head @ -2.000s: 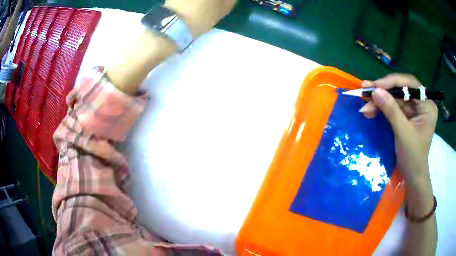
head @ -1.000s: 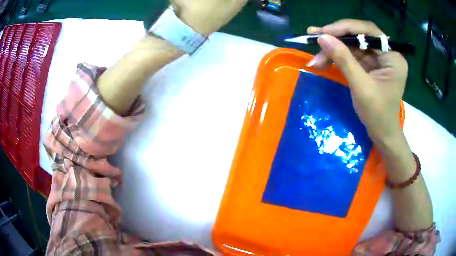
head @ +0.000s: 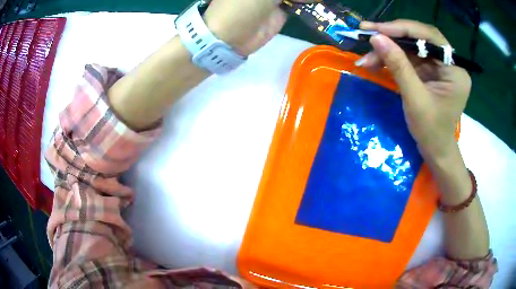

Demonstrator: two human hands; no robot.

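Observation:
My right hand (head: 424, 84) holds a slim black pen-like tool (head: 407, 45) with white bands. Its pale pointed tip meets a small electronic module (head: 325, 20) with gold, white and blue spots, beyond the tray. My left hand (head: 254, 25) is at the top edge, partly cut off, at the left end of the module; its fingertips seem to hold it, but the grip is partly hidden. The orange tray (head: 271, 209) lies below, with a glossy blue sheet (head: 351, 192) in it, marked by bright white glare patches.
The tray lies on a white pad (head: 198, 169). A red ribbed tray (head: 25, 96) is at the left edge. The green mat (head: 492, 84) shows behind, with dark, blurred items on it at the top right.
The tool tip has moved from the blue sheet's top corner to beyond the tray. The module has come into view at the tip beside my left hand. The tray appears farther left.

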